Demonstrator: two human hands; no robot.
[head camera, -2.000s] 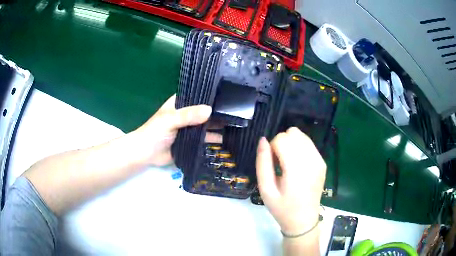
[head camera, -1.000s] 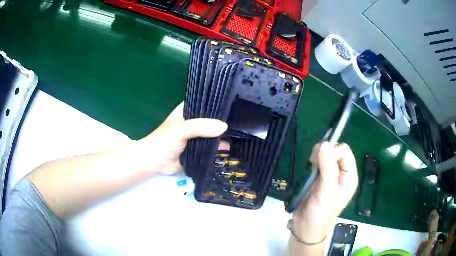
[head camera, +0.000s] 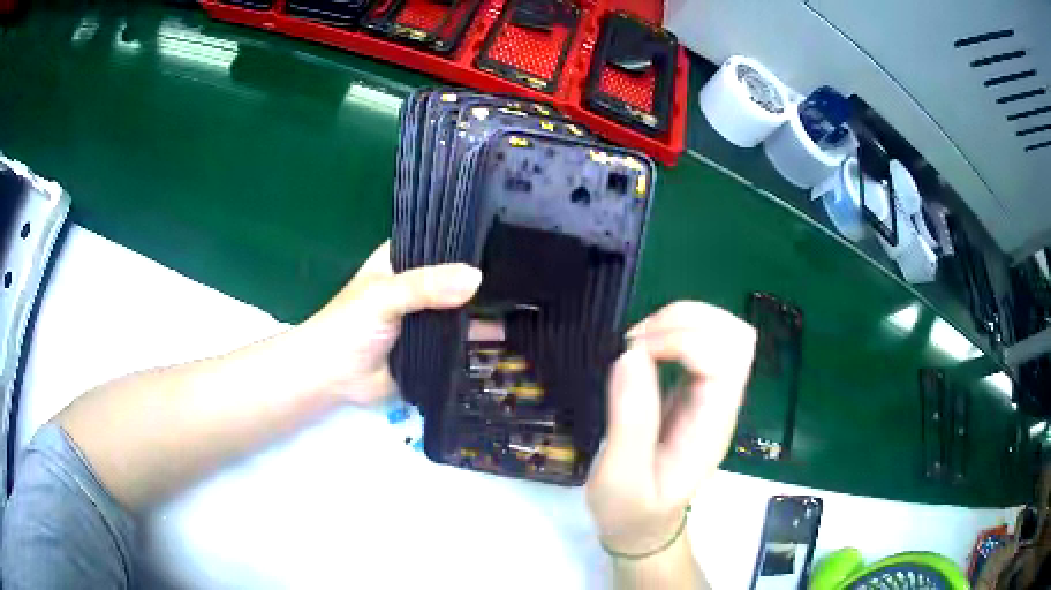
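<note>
My left hand grips a fanned stack of black phone middle frames, thumb on the front face, fingers hidden behind. The stack is held upright and slightly tilted above the bench edge. Small gold contacts show at its top and inside its opening. My right hand is at the lower right edge of the stack, slightly blurred, with fingers bent; whether its fingertips touch or hold a frame cannot be told. A single middle frame lies on the green belt right of my right hand.
A red tray with dark frames is at the top. White tape rolls stand by the grey cabinet. More frames lie farther right on the belt. A phone frame and green-ringed fan are lower right. A white-edged tray is far left.
The separate frame in my right hand one second ago is no longer seen there. My right hand has moved left to the stack's edge. Frames on the belt have shifted.
</note>
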